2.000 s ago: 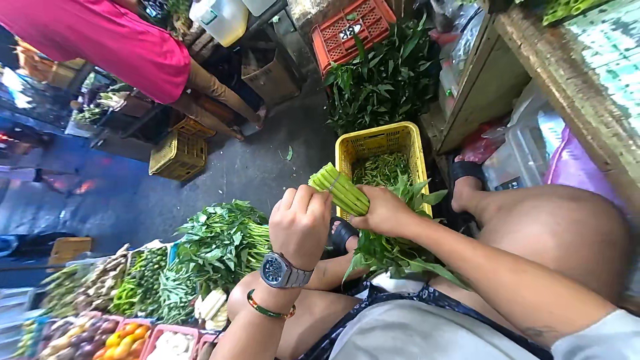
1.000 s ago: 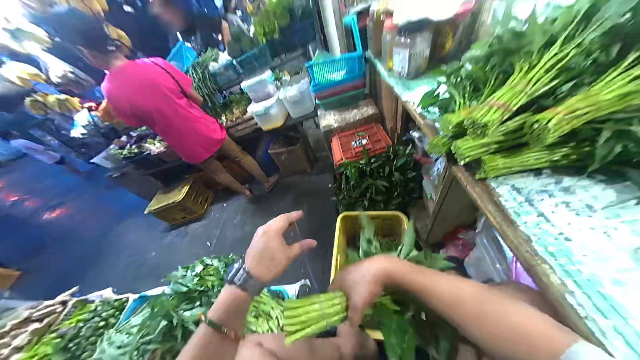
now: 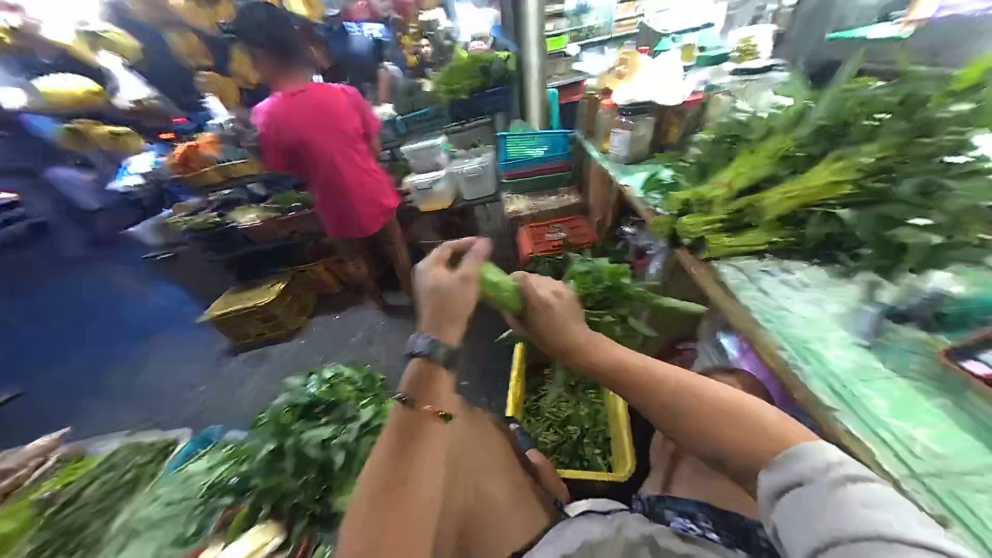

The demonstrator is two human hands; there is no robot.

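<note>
My right hand (image 3: 552, 311) grips a bundle of leafy green vegetable stems (image 3: 500, 290) around its middle. The leaves (image 3: 608, 288) spread out on the far side of that hand, toward the right. At the cut ends of the stems is my left hand (image 3: 452, 280), fingers bent and blurred; whether it grips the stems or only touches them I cannot tell. The bundle is held above the far edge of a yellow plastic crate (image 3: 622, 442), which has cut green pieces (image 3: 570, 426) in it.
Leafy bundles (image 3: 821, 178) lie on the green-topped counter (image 3: 837, 341) at right. Piled greens (image 3: 318, 442) stand at lower left. Beyond are a red crate (image 3: 556, 235), a blue basket (image 3: 535, 147), plastic tubs (image 3: 473, 172), a yellow crate (image 3: 260, 310) and a person in a pink shirt (image 3: 329, 155).
The view has swung up since two seconds ago. My left hand, apart from the stems with fingers spread one second ago, is now at their cut ends. The bundle is now raised away from my lap.
</note>
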